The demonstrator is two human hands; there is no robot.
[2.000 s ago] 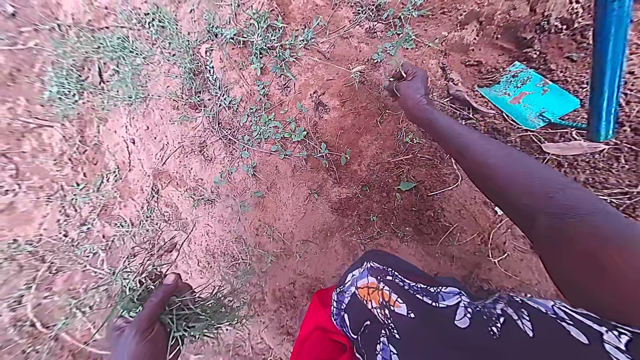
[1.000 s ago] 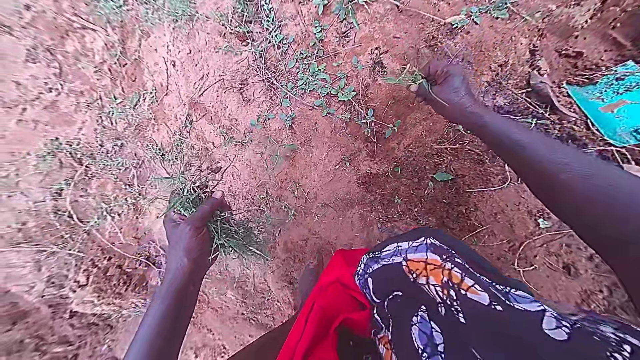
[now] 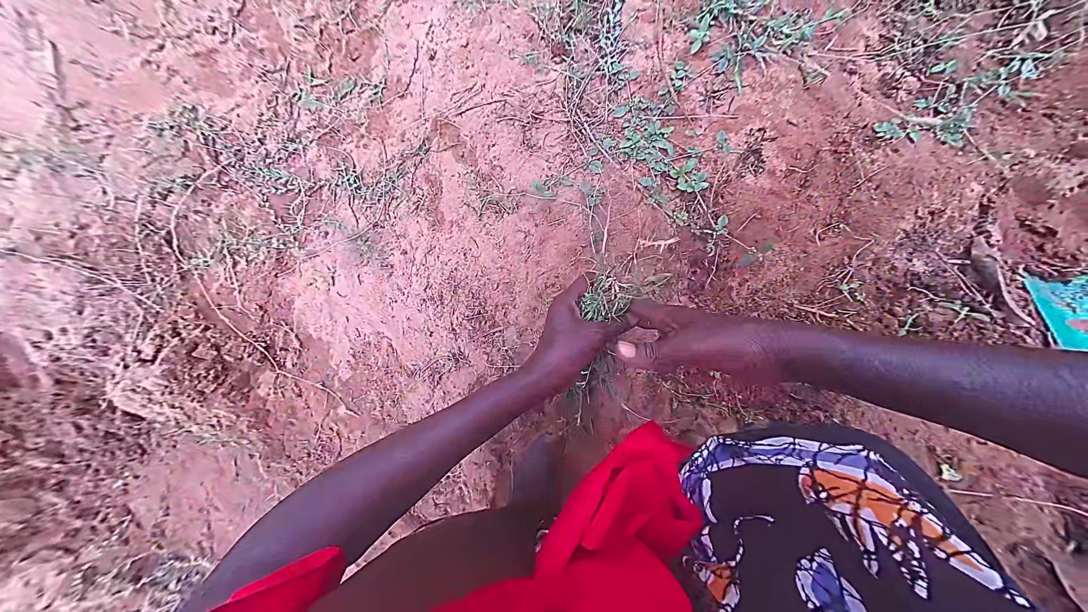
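My left hand (image 3: 571,333) is closed around a bunch of pulled grass and weeds (image 3: 607,297), whose blades stick out above and below the fist. Touching the same bunch from the right is my right hand (image 3: 680,338), its thumb and fingers against the left hand's fingers. Whether the right hand grips any stems of its own is hidden. Low green weeds (image 3: 650,144) grow from the reddish soil just beyond both hands.
The blue-green metal blade of a tool (image 3: 1061,310) lies at the right edge. Thin dry stems (image 3: 229,319) and sparse grass cover the soil at left. Patterned cloth (image 3: 850,510) and red cloth (image 3: 620,527) drape over my legs at the bottom.
My right hand has come from the weeds at upper right to meet my left hand at the bunch. The left hand has kept hold of its grass. The view has shifted left.
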